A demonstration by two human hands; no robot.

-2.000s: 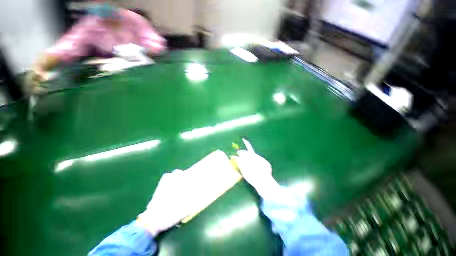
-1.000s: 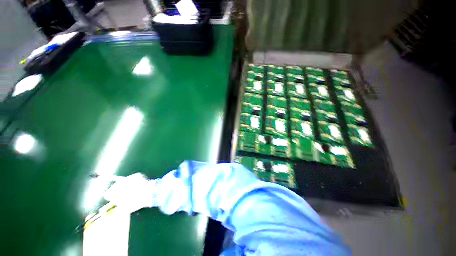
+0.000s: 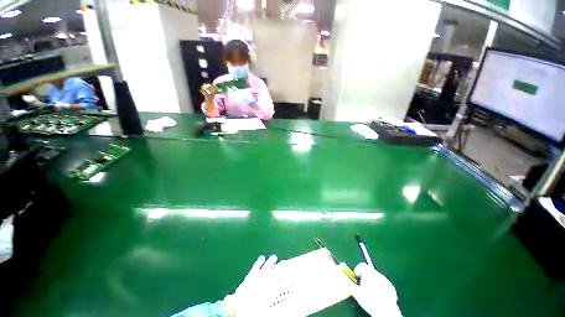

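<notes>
A white label sheet (image 3: 313, 282) with rows of small red print lies on the green bench in front of me. My left hand (image 3: 257, 288), in a white glove, rests on the sheet's left part with its fingers apart. My right hand (image 3: 375, 290), also gloved, is at the sheet's right edge, cut off by the bottom of the picture. A marker pen (image 3: 365, 250) with a dark tip sticks up out of the right hand. A thin pointed tool (image 3: 337, 261) with a yellow grip lies over the sheet's edge, its grip end by the right fingers; I cannot tell whether they hold it.
Circuit boards (image 3: 99, 162) lie at the bench's left, with more on a tray (image 3: 56, 124) behind. A person in pink (image 3: 238, 99) sits opposite, holding a green board. Black bins stand at the far right (image 3: 402, 132) and right edge (image 3: 545, 232). A monitor (image 3: 520, 93) hangs at right.
The view has swung back left from the board tray, which is out of the picture now. My left hand shows again, on the sheet. The pen remains in my right hand.
</notes>
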